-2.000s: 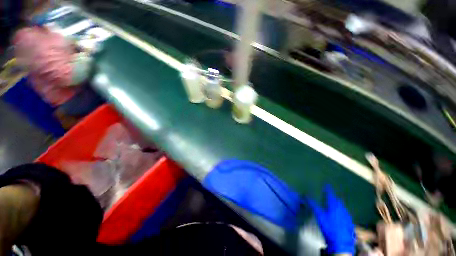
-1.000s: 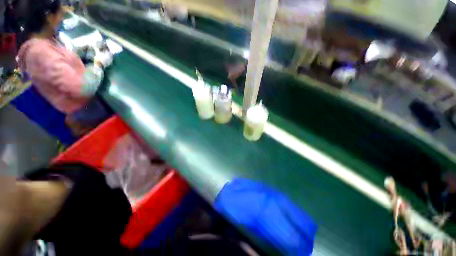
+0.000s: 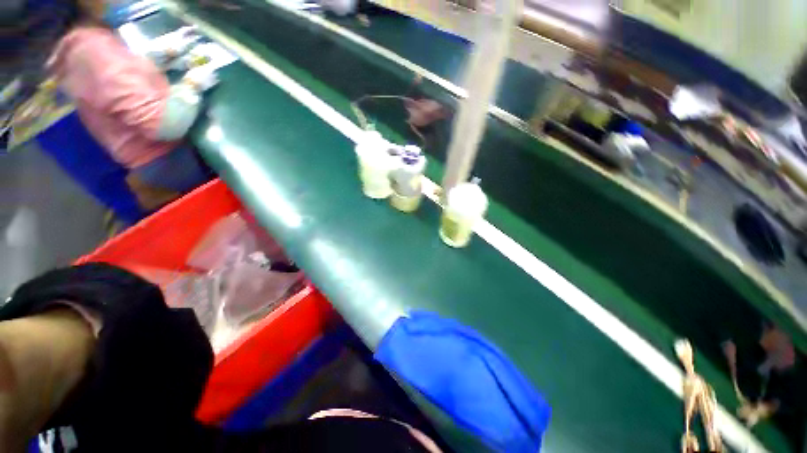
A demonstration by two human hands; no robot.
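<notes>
A bright blue cloth (image 3: pixel 464 380) lies folded on the near edge of the green bench (image 3: pixel 354 243), at the bottom centre. Three translucent bottles stand on the bench by the white strip: one pale with a thin tip (image 3: pixel 374 165), one greyish (image 3: pixel 407 181), and one with yellowish liquid (image 3: pixel 462 214). Beige cords (image 3: pixel 697 398) lie at the lower right. A black sleeve and bare forearm show at the lower left, but my left hand is out of the picture. My right hand is not in view.
A red bin (image 3: pixel 265 332) with clear plastic bags (image 3: pixel 239 279) stands beside the bench at the left. A person in pink (image 3: pixel 115 93) sits at the bench's far left. A whitish post (image 3: pixel 478 106) rises behind the bottles. Beige blocks with cords (image 3: pixel 777 347) lie beyond the strip.
The blue-gloved hand seen at the lower right two seconds ago is gone from view. The view has shifted somewhat and is sharper. The cloth stays on the bench edge.
</notes>
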